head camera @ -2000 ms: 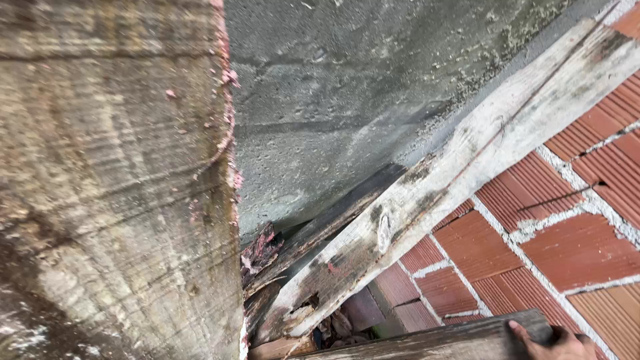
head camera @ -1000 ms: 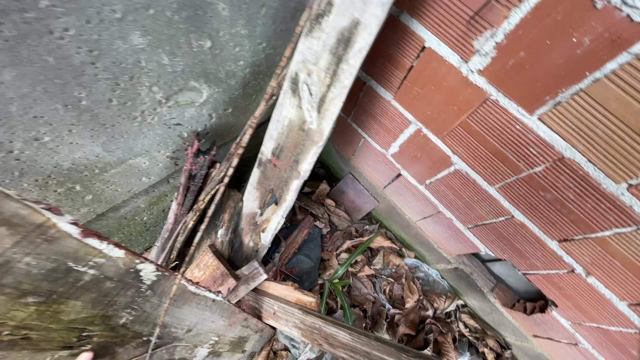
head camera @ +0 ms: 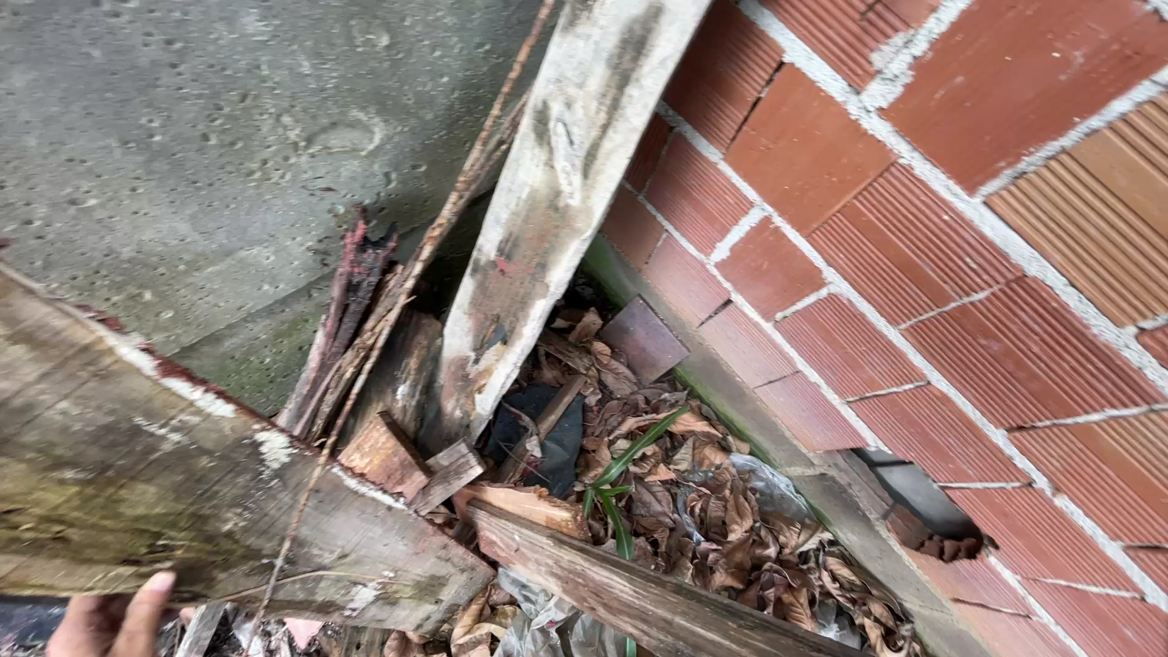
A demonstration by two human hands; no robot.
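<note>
My left hand is at the bottom left, at the lower edge of a wide weathered wooden board; its thumb tip overlaps that edge, and most of the hand is cut off by the frame. The board has a flaking, whitish and reddish upper edge. A thin rusty rod or stem crosses in front of it. To the right, a pale plank leans in the corner, beside dark splintered wood. Below it lies a narrow timber. My right hand is out of view.
A pitted concrete wall stands at the left, and a hollow-brick wall with a broken hole at the right. Between them lie dry leaves, a green plant, a loose tile, dark plastic and clear plastic.
The view has swung strongly. Two seconds ago a hand rested on a timber at the lower right; it is out of view now. More of my left hand shows at the board than one second ago.
</note>
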